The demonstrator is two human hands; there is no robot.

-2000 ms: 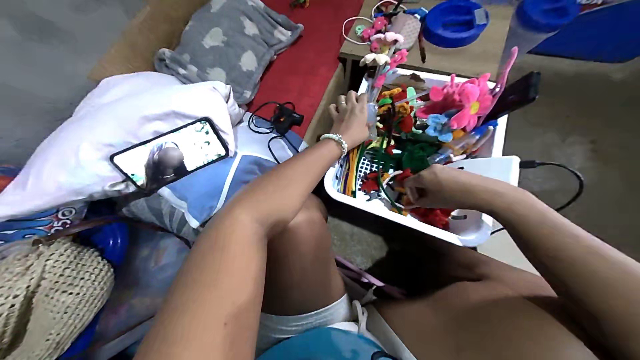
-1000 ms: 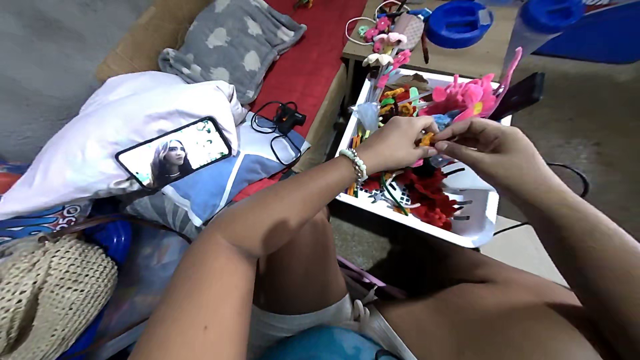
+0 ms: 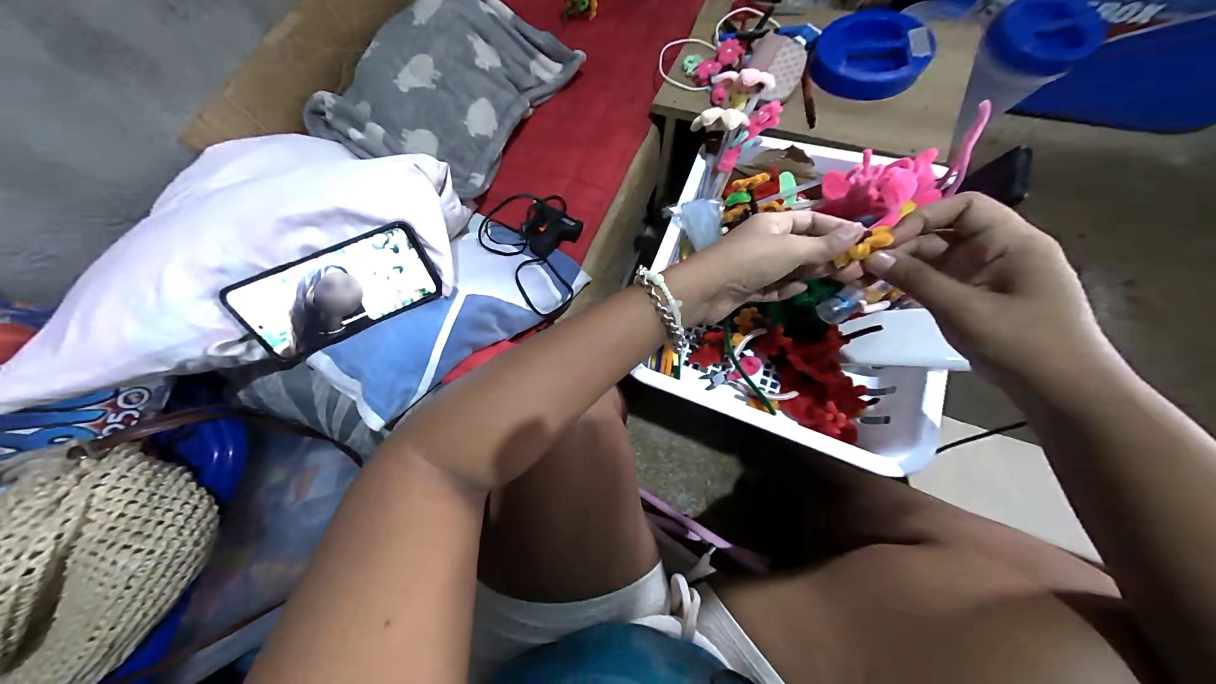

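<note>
Both hands meet above a white plastic basket point(image 3: 779, 404) filled with fuzzy pipe-cleaner flowers and pieces. A small yellow-orange pipe-cleaner piece point(image 3: 866, 245) is pinched between the fingertips of my left hand point(image 3: 769, 256) and my right hand point(image 3: 988, 275). Bracelets circle my left wrist. Just behind the fingers is a pink pipe-cleaner flower point(image 3: 879, 185). Red fuzzy pieces point(image 3: 822, 380) lie in the basket's near part, beside a white flat object point(image 3: 902, 339). Dark green pieces are partly hidden under my hands.
A smartphone point(image 3: 332, 290) with a lit screen leans on a white pillow point(image 3: 285, 199) at left. A black cable point(image 3: 546, 228) lies beside it. Behind the basket, a wooden table point(image 3: 855, 119) holds a blue lid point(image 3: 872, 52). A crocheted bag point(image 3: 104, 551) is at lower left.
Two seconds ago both hands were apart, down in the basket. They came together above it, with the yellow-orange piece between their fingers. The white flat object no longer lies under my right forearm.
</note>
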